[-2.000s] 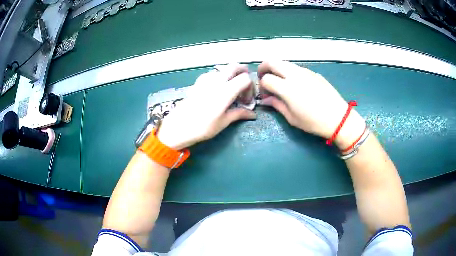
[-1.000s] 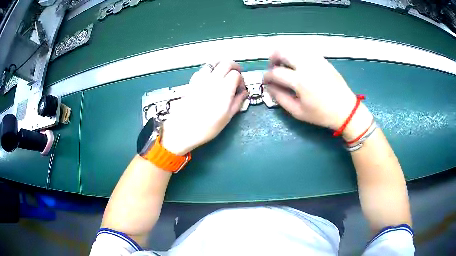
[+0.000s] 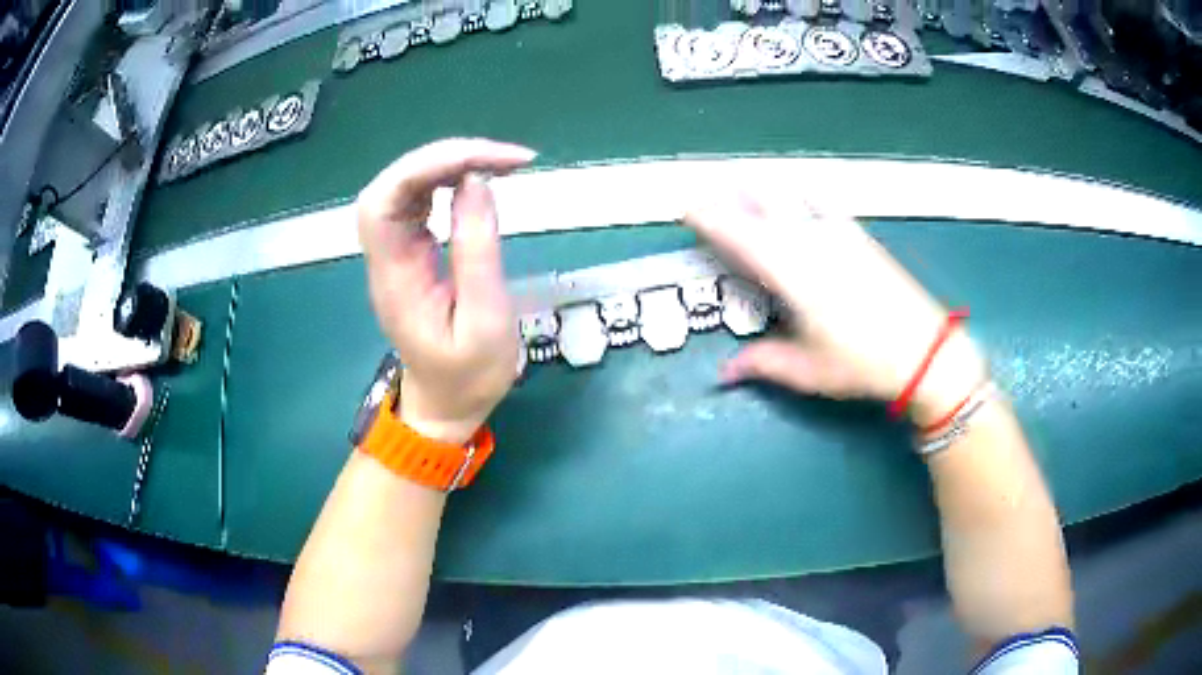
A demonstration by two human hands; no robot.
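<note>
A silver-grey four-position fixture plate point(image 3: 600, 284) lies on the green worktop just in front of the pale rail, its blocky tabs facing me. My left hand point(image 3: 442, 277) is raised at the plate's left end, thumb and fingers apart, and covers that end. I see nothing held in it. My right hand point(image 3: 811, 303) is at the plate's right end, slightly blurred. Its thumb is below the plate and its fingers are over the right corner. Whether the fingers grip the plate is hard to tell.
The pale guide rail point(image 3: 844, 185) runs across beyond the plate. On the green belt behind it lie a ring-faced plate point(image 3: 791, 50), another at left point(image 3: 240, 132) and a tabbed plate point(image 3: 455, 27). A bracket with a black roller point(image 3: 86, 393) stands far left.
My left hand has lifted off the plate's middle and moved left, opening. My right hand has moved to the plate's right end. More of the tabs shows. The view has shifted, showing more of the far belt.
</note>
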